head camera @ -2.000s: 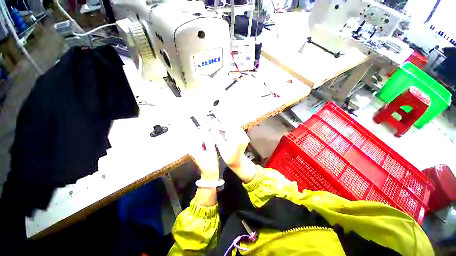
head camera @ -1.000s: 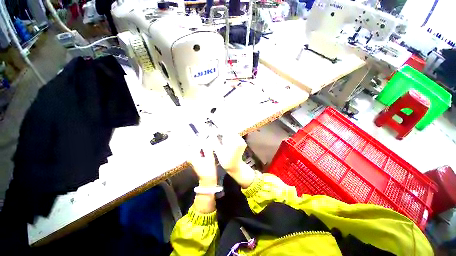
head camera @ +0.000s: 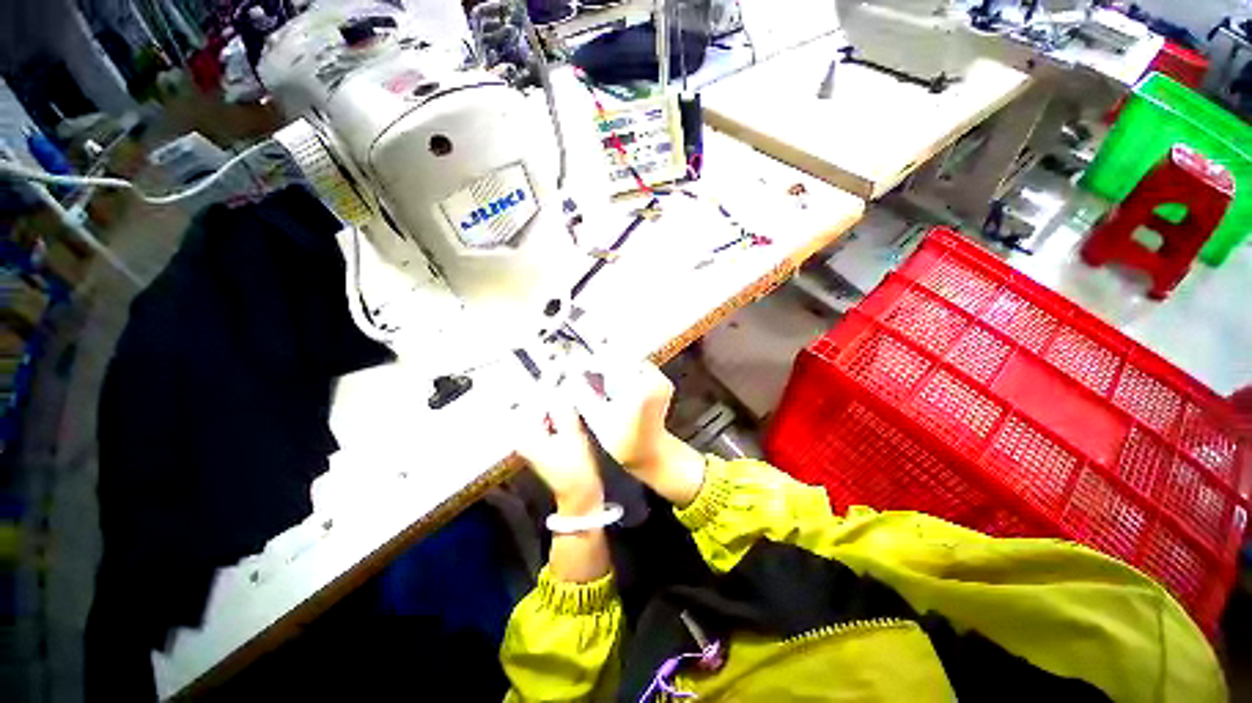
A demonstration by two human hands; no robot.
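Observation:
The white sewing machine head [head camera: 460,179] with a blue JUKI badge stands in front of me. My left hand [head camera: 556,446] and my right hand [head camera: 629,412] are close together at the table's front edge, below the needle area [head camera: 556,343]. Both hands are washed out by lamp glare, and what the fingers hold cannot be made out. A white band is on my left wrist. A black cloth pile [head camera: 220,398] hangs over the left of the table [head camera: 350,543].
A large red crate [head camera: 1016,398] stands to the right. A red stool [head camera: 1167,220] and a green crate [head camera: 1167,137] are beyond it. Snips [head camera: 742,242] lie near the table edge. A control panel [head camera: 643,142] stands behind. A small dark part [head camera: 449,390] lies left of the hands.
The view has tilted and shifted, so the machine head looks rotated and the crate sits higher. My hands stay together at the same place by the needle area.

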